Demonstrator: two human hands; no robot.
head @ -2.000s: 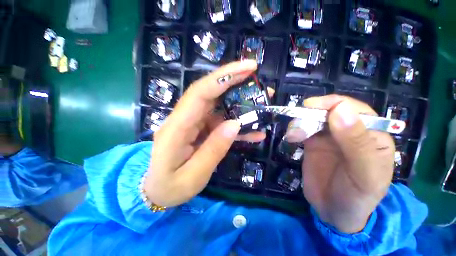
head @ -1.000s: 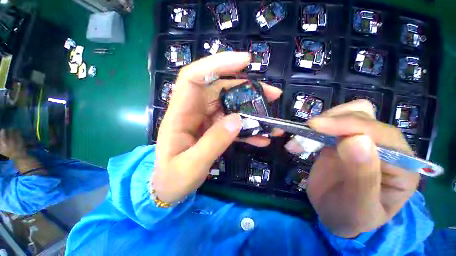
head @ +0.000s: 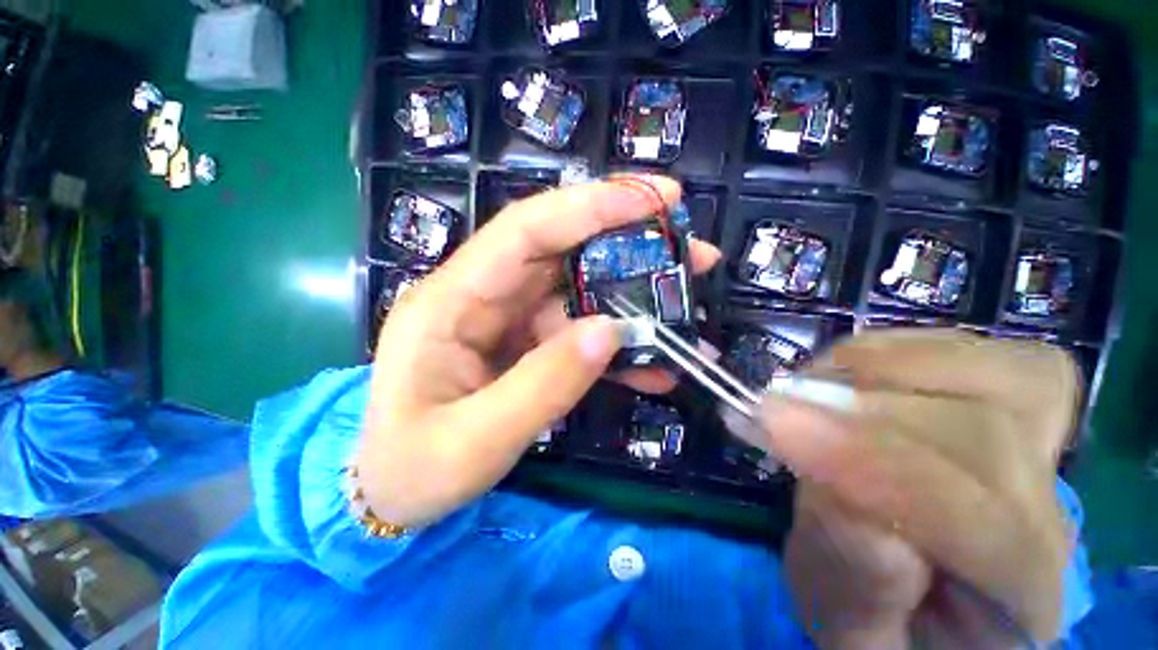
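Observation:
My left hand (head: 489, 349) holds a black rounded-square smartwatch body (head: 631, 290) with its open side up. The blue circuit board (head: 625, 254) fills its upper end, and a thin red wire loops over my left index fingertip. My left thumb presses the lower left edge beside a small white piece. My right hand (head: 933, 470), blurred, holds silver tweezers (head: 696, 364). Their two prongs show slightly apart, with the tips over the lower middle of the body. Whether they touch anything is unclear.
The black compartment tray (head: 864, 213) lies beyond and under my hands, with similar open units in its pockets. A grey block (head: 238, 48) and small white-yellow pieces (head: 165, 137) lie on the green mat (head: 241, 241) at left. Another person's blue sleeve (head: 76, 425) shows at far left.
My right hand has rolled and moved lower, so the tweezers show two prongs instead of one flat side. The smartwatch body is tilted more upright, and its red wire now shows at the top.

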